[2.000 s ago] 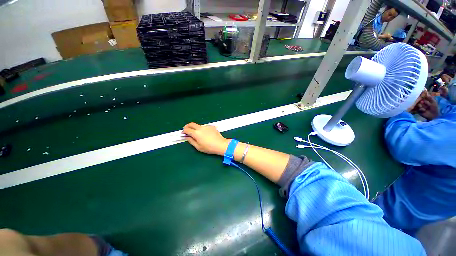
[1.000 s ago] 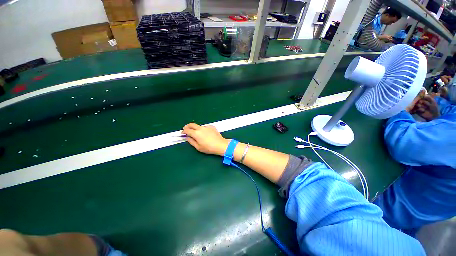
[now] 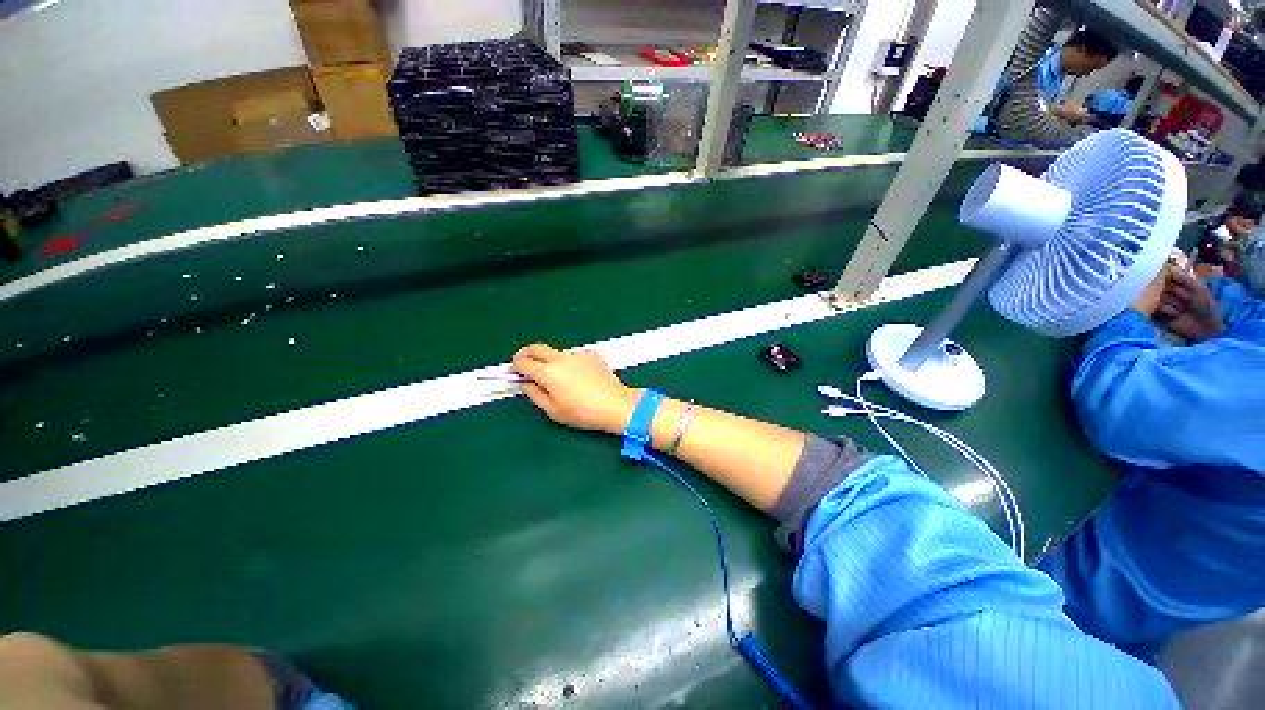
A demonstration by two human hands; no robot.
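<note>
My right hand (image 3: pixel 572 388) rests on the white rail (image 3: pixel 319 427), fingers closed around a thin tweezers-like tool (image 3: pixel 497 377) whose slim tips point left over the rail. A blue wrist strap (image 3: pixel 642 423) with a coiled cord is on that wrist. A small black module (image 3: pixel 780 358) lies on the green surface right of the hand, not touched. Another dark module (image 3: pixel 810 279) lies on the belt beyond the rail, near the post. My left hand (image 3: pixel 97 674) is at the bottom left, blurred and cut off by the edge; its fingers are not visible.
A white fan (image 3: pixel 927 368) stands at the right, with white cables (image 3: pixel 957 433) beside it. A metal post (image 3: pixel 923 160) rises from the rail. Tiny pale scraps lie on the belt (image 3: pixel 458 305). Black stacked trays (image 3: pixel 483 118) and boxes stand beyond. A person in blue (image 3: pixel 1165 388) sits at the right.
The pale scraps on the belt have shifted left. A dark module beyond the rail has come out from behind the post, moving left. My hands stay nearly still.
</note>
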